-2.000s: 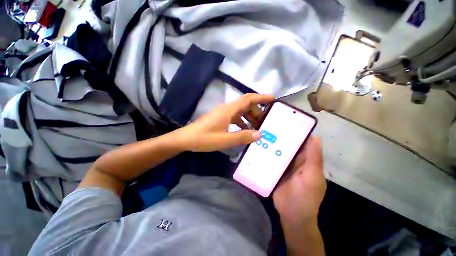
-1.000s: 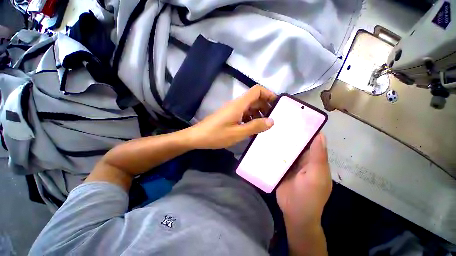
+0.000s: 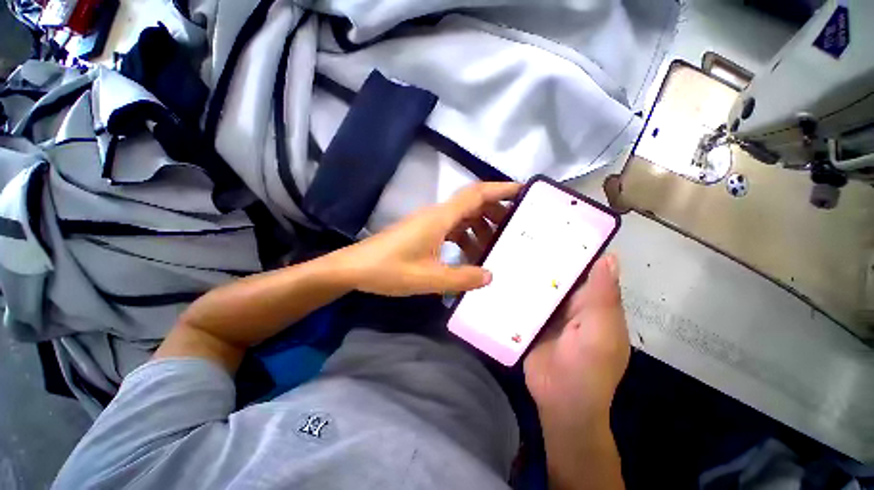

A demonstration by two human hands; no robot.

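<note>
A smartphone (image 3: 537, 273) with a dark edge and a bright pinkish-white screen is tilted in front of my torso. My left hand (image 3: 431, 244) is at its left edge, with the thumb on the screen and the other fingers partly hidden behind the phone. My right hand (image 3: 580, 340) holds the phone from below and along its right edge, with the thumb beside that edge and the fingers hidden behind it. Both hands are bare.
Light grey cloth (image 3: 508, 77) with a navy flap (image 3: 372, 153) lies beyond the phone. A bundle of grey garments (image 3: 153, 239) is heaped at left. The sewing machine head (image 3: 805, 86) and its needle plate (image 3: 676, 120) are at right. The table's ruler-marked edge (image 3: 709, 316) runs beside my right hand.
The phone screen shows different content. My left thumb has moved from higher on the screen down to its left edge. The view has shifted slightly.
</note>
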